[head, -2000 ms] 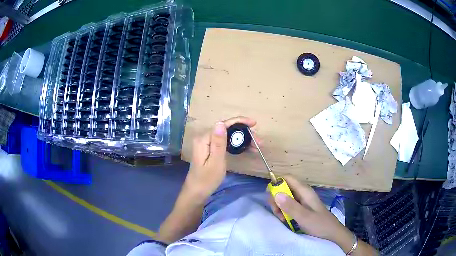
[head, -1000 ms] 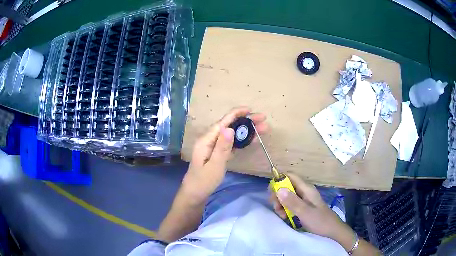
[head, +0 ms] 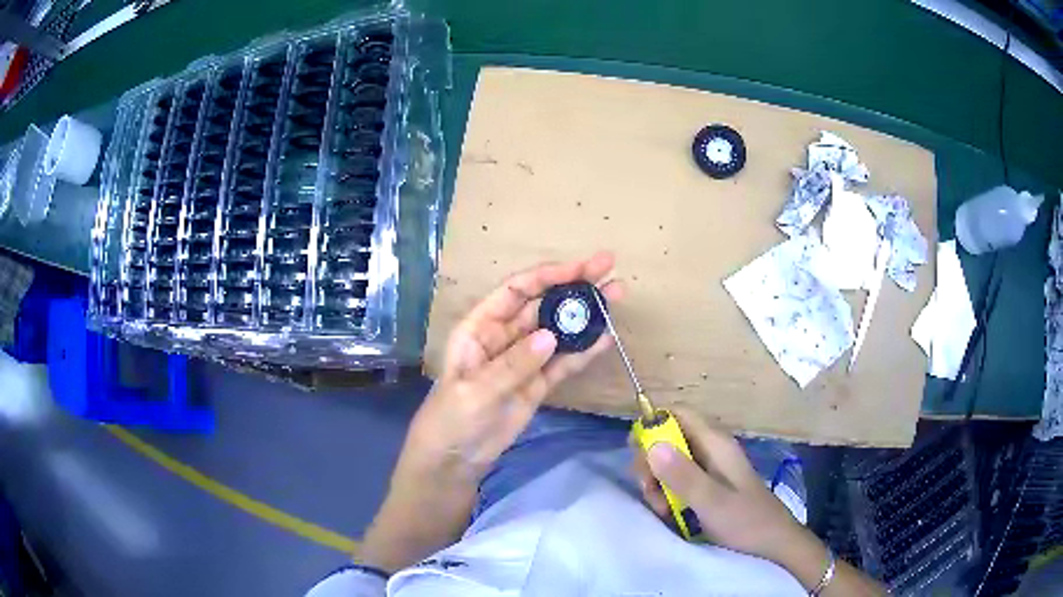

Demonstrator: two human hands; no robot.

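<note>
A black wheel with a pale hub (head: 572, 317) is held in my left hand (head: 495, 362), fingers behind it and thumb at its lower left, above the tan board (head: 560, 198). My right hand (head: 705, 478) grips the yellow and black handle of a thin-shafted tool (head: 664, 457). The tool's metal tip is at the right upper edge of the wheel's tyre; whether it touches cannot be told. A second black wheel (head: 719, 150) lies on the board's upper part.
Clear blister trays (head: 268, 187) with black wheels stand left. Crumpled wipes (head: 822, 181), a speckled flat wipe (head: 793, 309) and a thin white stick (head: 865, 309) lie on the board. Right of it are a translucent bottle (head: 997, 218) and white paper (head: 944, 313). A white cylinder (head: 75, 149) is far left.
The held wheel has moved a little right, and my left hand has turned, its fingers more spread around the wheel. The tool has shifted slightly right with my right hand.
</note>
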